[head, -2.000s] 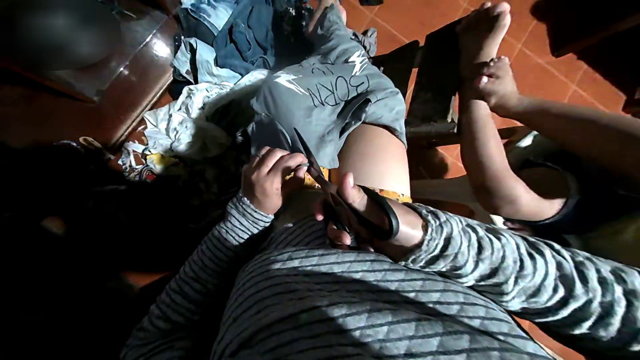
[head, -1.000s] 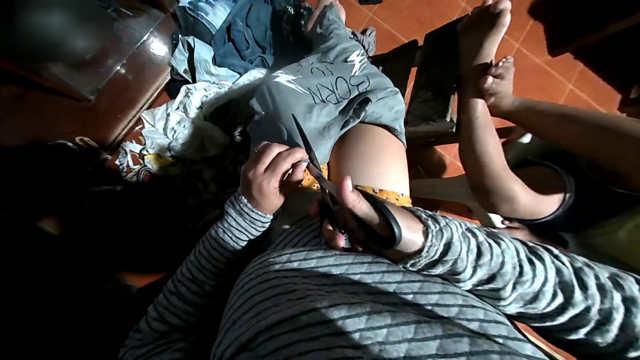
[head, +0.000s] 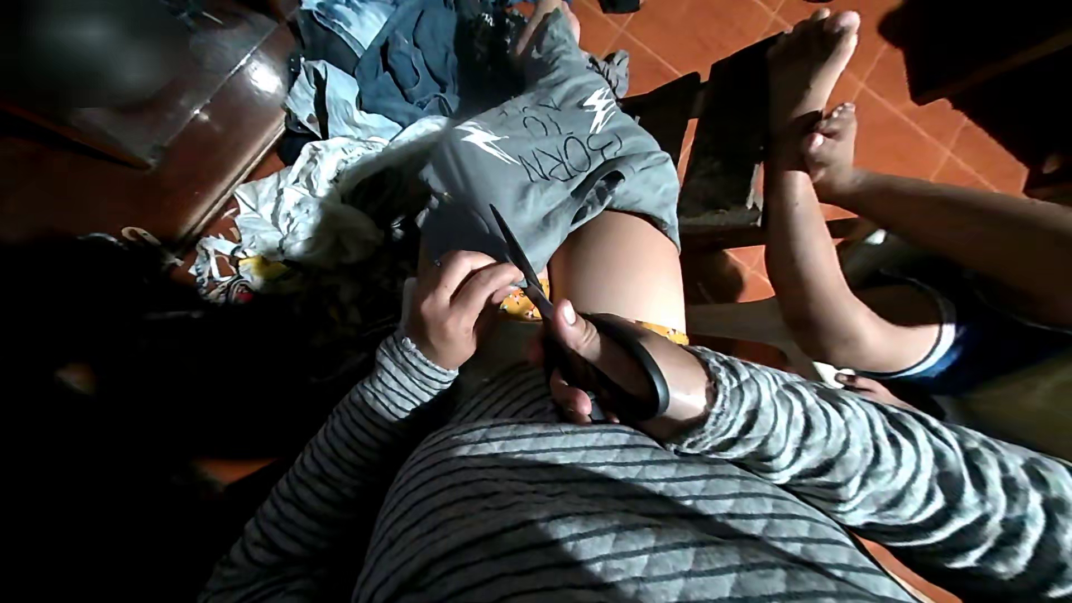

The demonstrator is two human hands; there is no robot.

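My right hand (head: 599, 360) holds a pair of black-handled scissors (head: 641, 368) by the loops, the dark blades pointing up and to the left, looking nearly closed together. The fingers of my left hand (head: 461, 306) are pinched beside the blades; whether something small sits between the fingertips cannot be made out. A grey printed cloth garment (head: 536, 167) lies over my lap just beyond both hands. Yellow patterned fabric (head: 523, 303) shows between my hands and at my thigh.
White cloth (head: 301, 201) and blue garments (head: 410, 63) are heaped at the upper left, next to a shiny brown piece of furniture (head: 226, 109). Another person's legs (head: 804, 226) reach in from the right, near a dark wooden slatted piece (head: 724, 134) above the tiled floor (head: 913, 109).
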